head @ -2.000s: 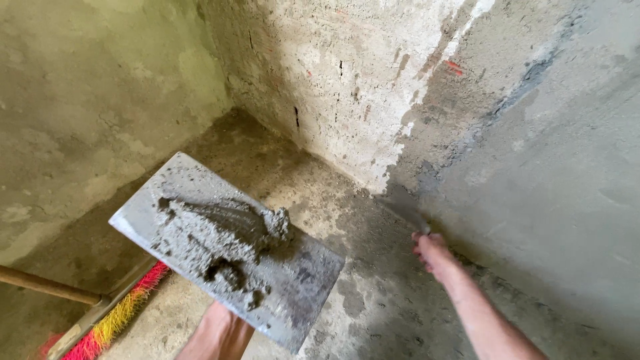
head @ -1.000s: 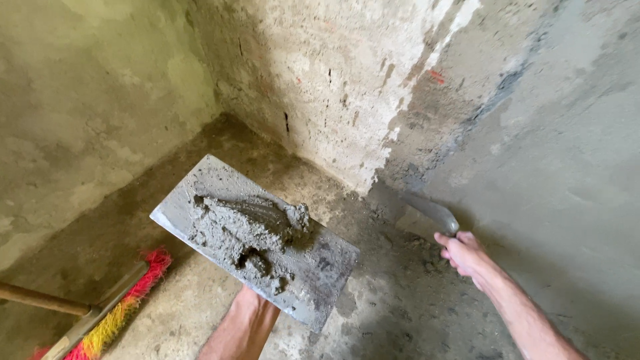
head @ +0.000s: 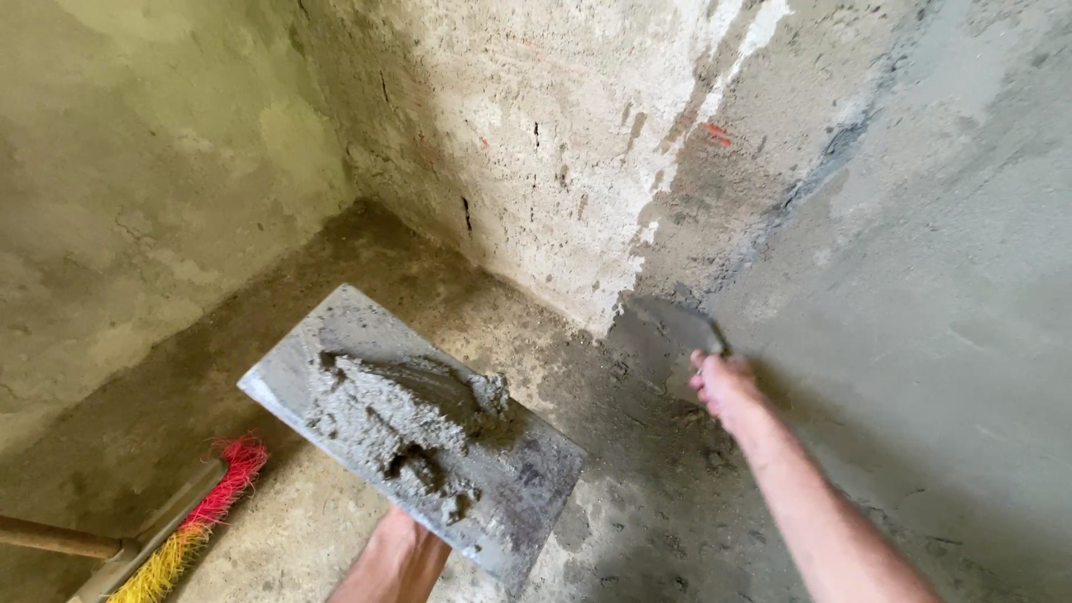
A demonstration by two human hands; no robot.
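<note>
My left hand [head: 406,536] is under a rectangular metal plasterer's hawk [head: 528,486], its fingers hidden by the plate. A heap of wet grey mortar [head: 402,410] lies on the hawk, which is held level-ish over the floor. My right hand [head: 722,385] grips a trowel, its handle mostly covered by the fingers. The trowel's blade [head: 682,327] lies close to the foot of the wall corner, beside wet grey mortar. Above the blade, the freshly coated grey wall [head: 946,335] meets a rough, older wall face [head: 536,167] with white patches.
A push broom with red and yellow bristles [head: 209,511] and a wooden handle [head: 59,536] lies at the lower left. Another rough wall [head: 151,167] stands on the left. The stained concrete floor [head: 285,519] runs between the walls, with damp patches and crumbs near the right wall.
The trowel has moved from just right of the corner's foot, one second ago, back left against it. My left hand still holds up the loaded hawk.
</note>
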